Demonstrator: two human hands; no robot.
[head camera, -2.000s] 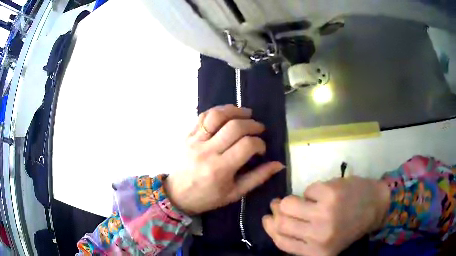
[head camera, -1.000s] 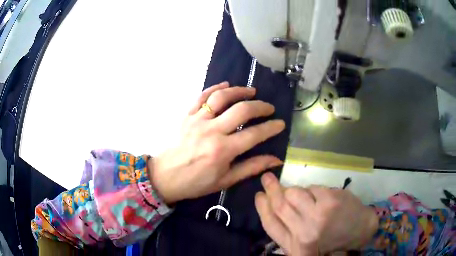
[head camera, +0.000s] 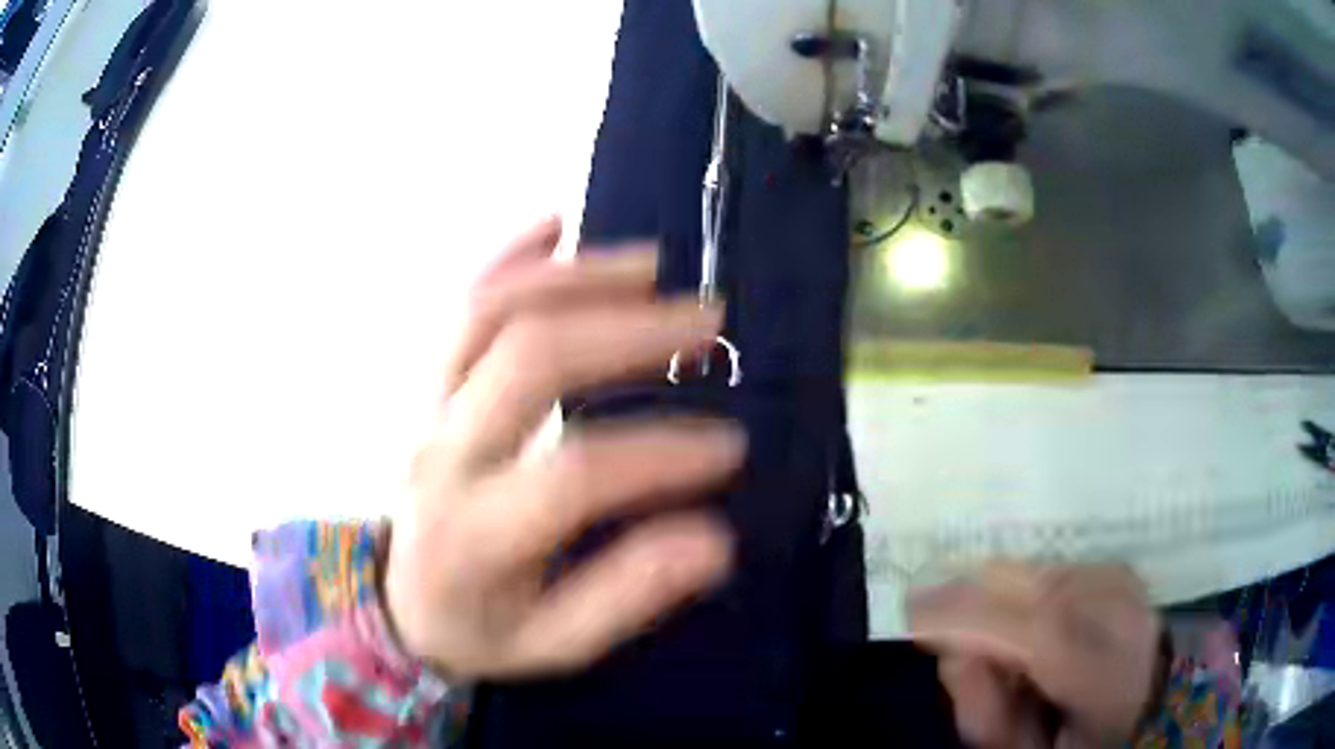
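A long dark bag panel (head camera: 776, 293) runs from the sewing machine head (head camera: 879, 66) down toward me. A silvery zipper (head camera: 713, 220) lies along it, with a D-ring (head camera: 706, 360) at its lower part. A small shiny metal piece (head camera: 840, 509) sits at the panel's right edge. My left hand (head camera: 571, 454), blurred, is over the panel's left side with fingers spread, holding nothing visible. My right hand (head camera: 1040, 644), blurred, is at the lower right beside the dark fabric; its fingers are curled and what they hold cannot be told.
A yellow tape guide (head camera: 974, 362) lies along the metal bed's front edge. A printed ruler (head camera: 1083, 527) marks the white table. Dark snips (head camera: 1319, 445) lie at the far right. Stacked dark panels (head camera: 44, 351) hang along the far left. A cream knob (head camera: 997, 192) is beside the lit bed.
The panel has moved up toward the machine, with the D-ring higher. My left hand has shifted left and down, fingers spread. My right hand has moved right and down.
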